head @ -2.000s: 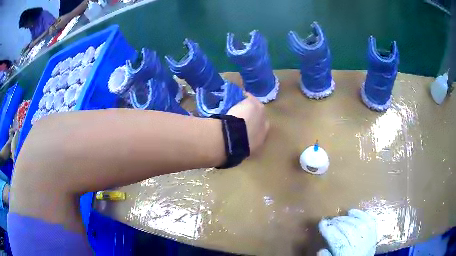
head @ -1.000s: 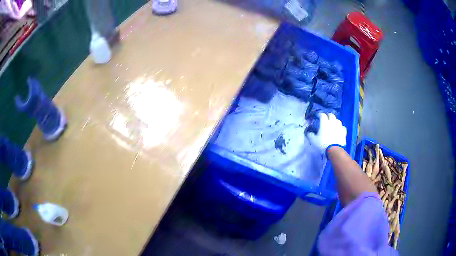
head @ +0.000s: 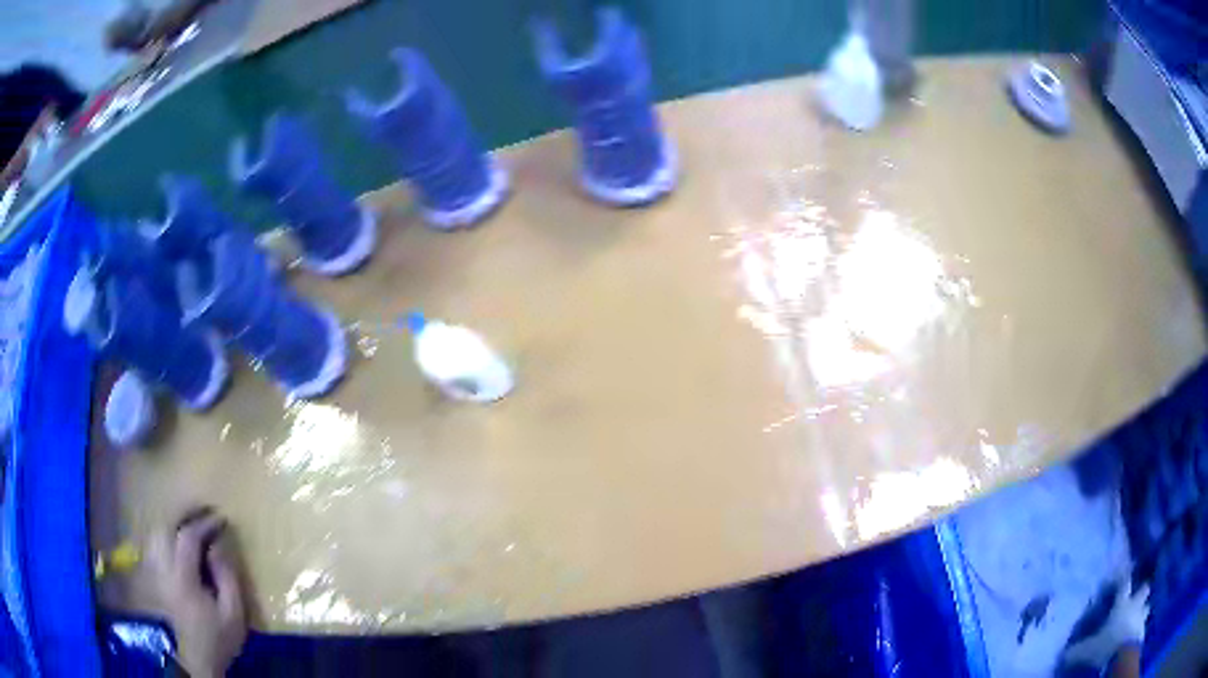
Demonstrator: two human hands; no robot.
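Observation:
Several blue tube parts stand on pale ring trims across the back and left of the brown board; the rightmost (head: 612,113) stands apart. The white glue bottle (head: 461,362) lies on its side, blue tip toward the upper left. A pale ring trim (head: 130,408) is at the left, below the tubes. My left hand (head: 208,589), bare with a black wristband, is low at the left edge of the board, blurred, fingers curled, with nothing visible in it. My gloved right hand is out of view; only a small skin-coloured patch shows at the bottom right edge.
A second white bottle (head: 853,86) and a small round pale part (head: 1041,97) are at the back right. A small yellow tool (head: 119,558) lies beside my left hand. A blue bin (head: 47,450) borders the left; another bin with dark parts (head: 1060,556) is at the lower right.
The view has swung back from the right-side bin to the board. The glue bottle, upright two seconds ago, lies on its side. My left hand has moved from the tubes to the lower left.

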